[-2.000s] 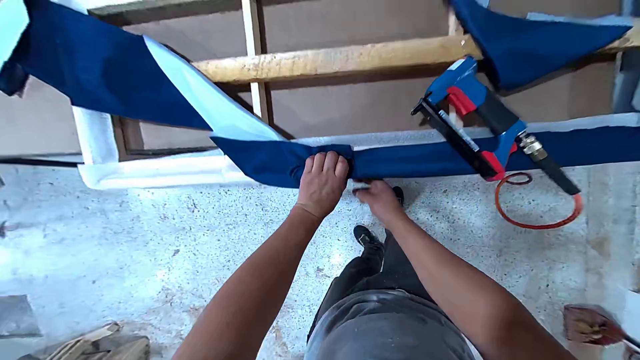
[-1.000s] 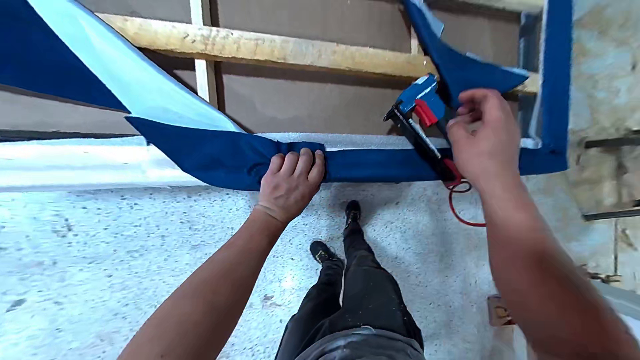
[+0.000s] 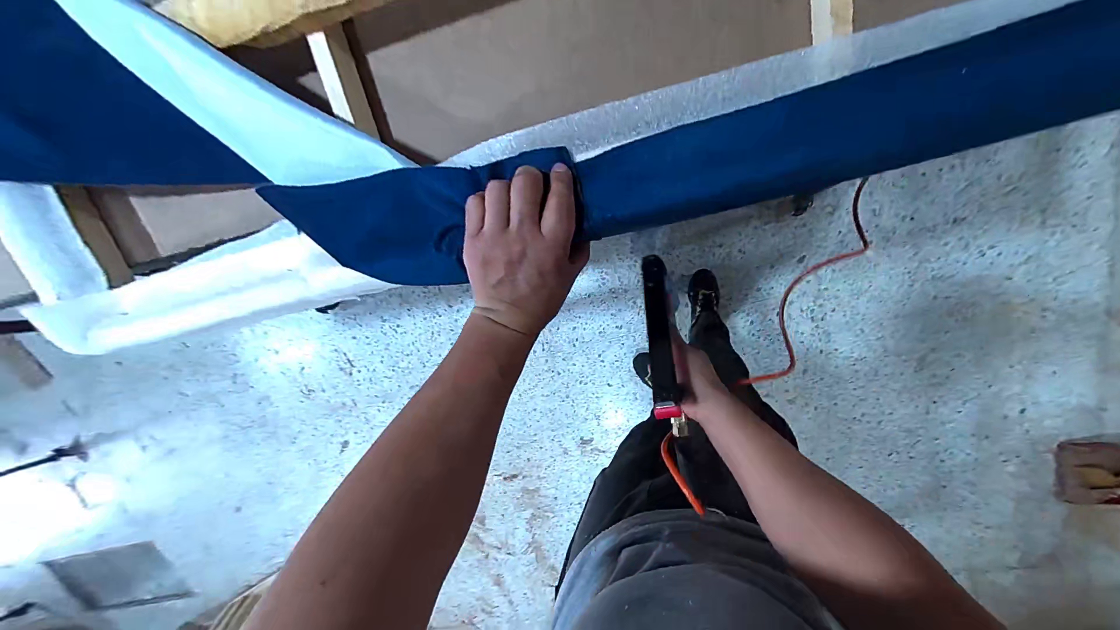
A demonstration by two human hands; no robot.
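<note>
My left hand (image 3: 523, 241) grips the dark blue fabric (image 3: 385, 219) where it wraps over the frame's front rail, fingers over the top and thumb at the side. White padding (image 3: 612, 114) shows along the rail above the fabric, and the fabric's pale underside (image 3: 236, 96) is turned up at the left. In my right hand (image 3: 700, 381) is a pneumatic staple gun (image 3: 661, 332), held upright just below the rail and apart from it. An orange air hose (image 3: 681, 477) is joined to its end. Much of the right hand is hidden behind the gun.
Wooden slats (image 3: 341, 79) and a thick wooden beam (image 3: 262, 13) cross the frame over brown backing board. The red-orange hose (image 3: 792, 306) trails on the speckled floor beside my shoes. A small box (image 3: 1088, 471) lies at the right, a flat grey piece (image 3: 118, 573) at the lower left.
My right hand has taken the staple gun off the frame, where it rested one second ago, and brought it down below the rail. My left hand stays on the fabric. The view has shifted.
</note>
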